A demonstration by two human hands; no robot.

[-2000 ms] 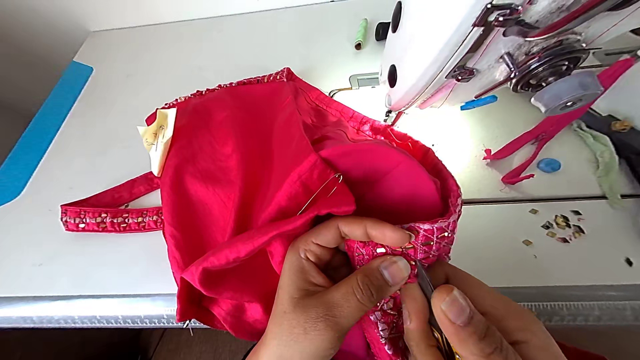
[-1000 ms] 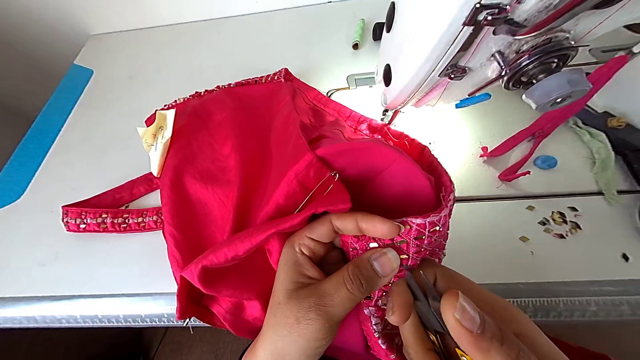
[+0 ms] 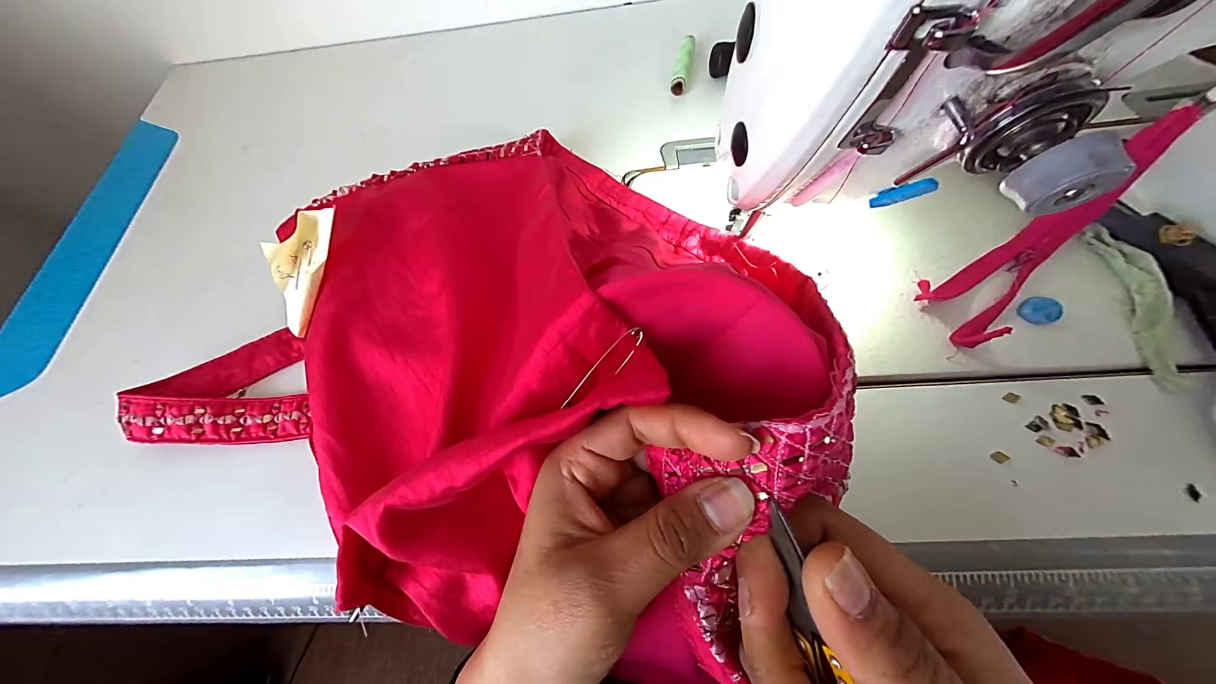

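A pink satin garment [image 3: 427,313] with embellished edging lies inside up on the sewing table. My left hand [image 3: 627,532] pinches its beaded, embroidered border [image 3: 807,451] between thumb and forefinger. In my right hand [image 3: 855,598] are small scissors [image 3: 793,570] with yellow and black handles, their tips touching the border beside my left thumb. The blades look closed together. An open safety pin [image 3: 603,366] is stuck through the lining, and a cream paper tag [image 3: 302,271] is attached at the garment's left edge. My right fingers partly hide the scissor handles.
A white sewing machine [image 3: 807,95] stands at upper right, near a green thread spool [image 3: 682,65]. Loose diamond-shaped sequins [image 3: 1066,418], a blue chalk piece [image 3: 1040,310] and pink fabric strips [image 3: 1054,237] lie at right. A ruler strip [image 3: 171,594] runs along the table's front edge.
The scissor blades, spread a little one second ago, have come together, and their tips have moved up to the border by my left thumb. My left hand keeps its pinch.
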